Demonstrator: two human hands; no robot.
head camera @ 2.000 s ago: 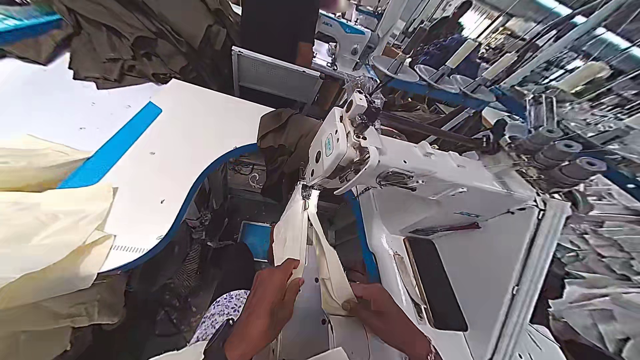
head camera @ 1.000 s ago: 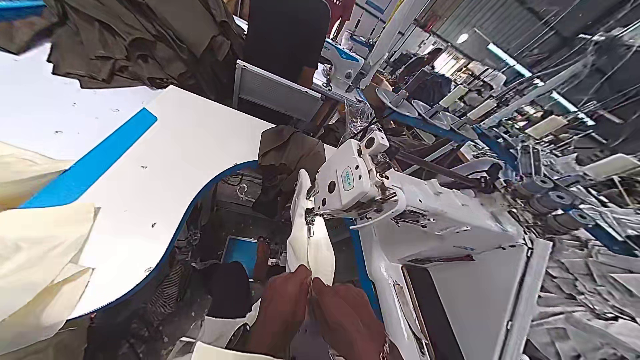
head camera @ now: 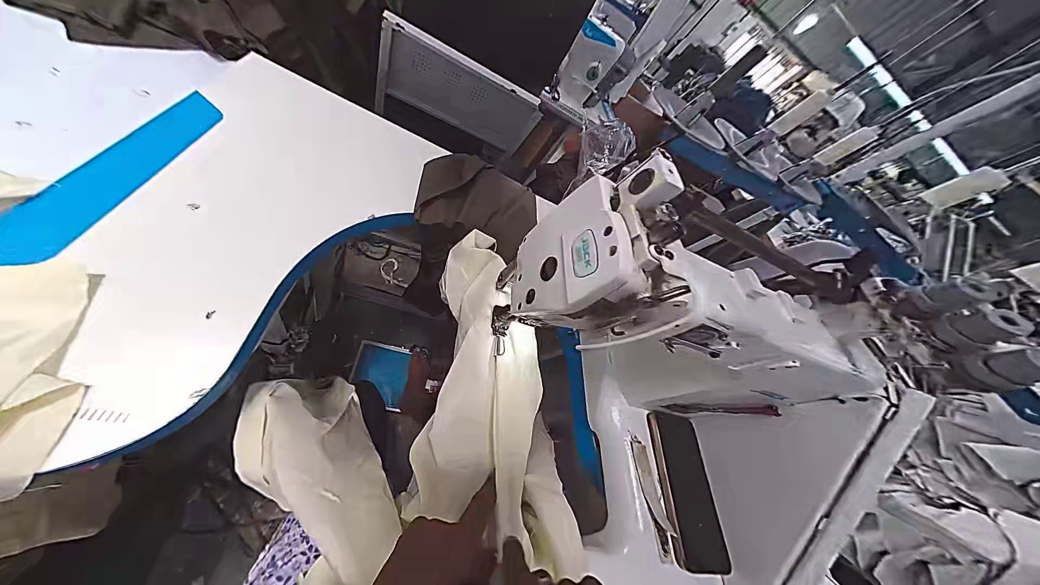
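Note:
A white Jack sewing machine [head camera: 601, 260] fills the middle of the view, its needle and presser foot [head camera: 500, 321] over a cream fabric piece [head camera: 471, 406] with a lengthwise seam. The cloth runs from behind the foot down to my hands. My left hand [head camera: 447, 540] grips it at the bottom of the view, just left of the seam. Close beside it, my right hand [head camera: 520, 565] is on the cloth too, mostly cut off by the lower edge. More cream fabric [head camera: 317, 463] hangs at the left, above a purple-patterned cloth [head camera: 284, 556].
A white table with a blue edge [head camera: 276, 301] curves along the left, with cream cloth pieces [head camera: 41, 349] on it. Dark brown fabric [head camera: 475, 195] lies behind the machine head. A black phone-like slab [head camera: 689, 491] rests on the machine's right side. Grey fabric [head camera: 951, 496] is piled at the right.
Both hands have moved down toward the view's lower edge. The cream cloth, two separate strips at the foot two seconds ago, now lies together under it and extends farther behind. The view has shifted closer.

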